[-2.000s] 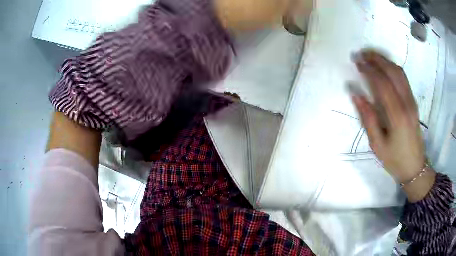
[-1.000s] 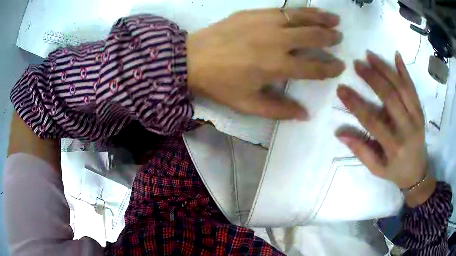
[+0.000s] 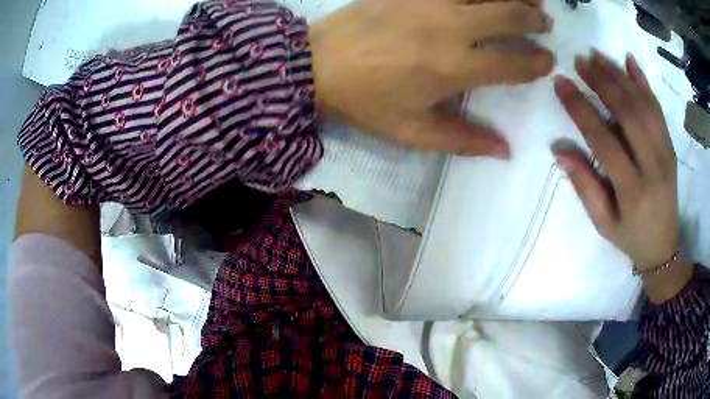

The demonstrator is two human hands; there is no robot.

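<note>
A white garment panel (image 3: 498, 226) with dark parallel topstitching lies in front of me and hangs over the table's near edge. My left hand (image 3: 428, 74) rests palm down across its upper left part, fingers spread, slightly blurred. My right hand (image 3: 623, 156) lies on its right part with fingers apart. Neither hand is closed on anything. A greyish folded part of the garment (image 3: 350, 249) shows beside the panel's left edge. Softer, crumpled white cloth (image 3: 521, 358) hangs below the panel.
Dark machine parts (image 3: 673, 47) stand at the upper right edge. The white table (image 3: 117, 31) with faint printed markings is at the upper left. A pile of white pieces with dark lines (image 3: 156, 304) lies lower left, beside the red-and-navy checked apron (image 3: 288, 335).
My left hand has come down from the top edge onto the panel. Since one second ago, both hands are slightly higher, and the panel has shifted up with its stitched outline turned.
</note>
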